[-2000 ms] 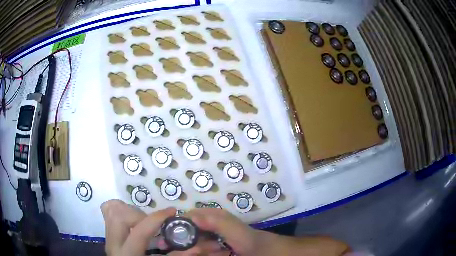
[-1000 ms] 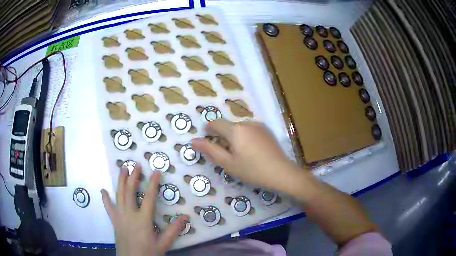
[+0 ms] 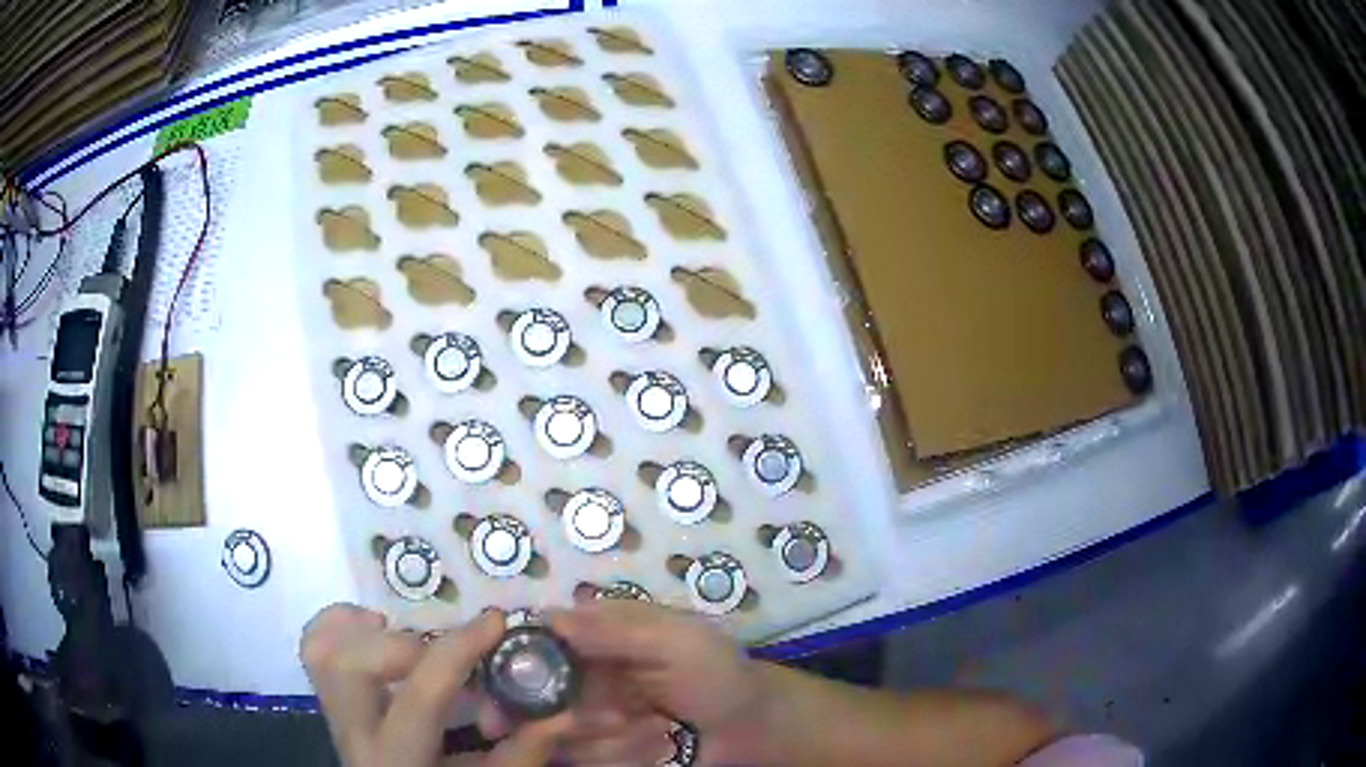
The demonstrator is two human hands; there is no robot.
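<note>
My left hand (image 3: 393,677) and my right hand (image 3: 659,674) meet at the bottom edge, partly cut off. Between their fingertips they hold a speaker driver (image 3: 529,670), its dark rim and shiny centre facing up. Part of another round piece (image 3: 679,745) shows under my right hand. The white foam packing tray (image 3: 599,340) lies just beyond. Its near rows hold silver-ringed discs; its far rows are empty cut-outs showing brown. My hands hide part of its nearest row.
Dark-faced discs lie on a brown cardboard sheet (image 3: 959,330) in a clear tray at right. Stacked cardboard dividers (image 3: 1198,255) stand beyond it. At left are a handheld meter (image 3: 75,405), a tan test fixture (image 3: 177,442), wires, a green label (image 3: 202,129) and a loose disc (image 3: 246,558).
Both hands have moved from over the foam tray to its near edge and now hold a disc together. Compared with two seconds ago, one more disc sits in the farthest filled row.
</note>
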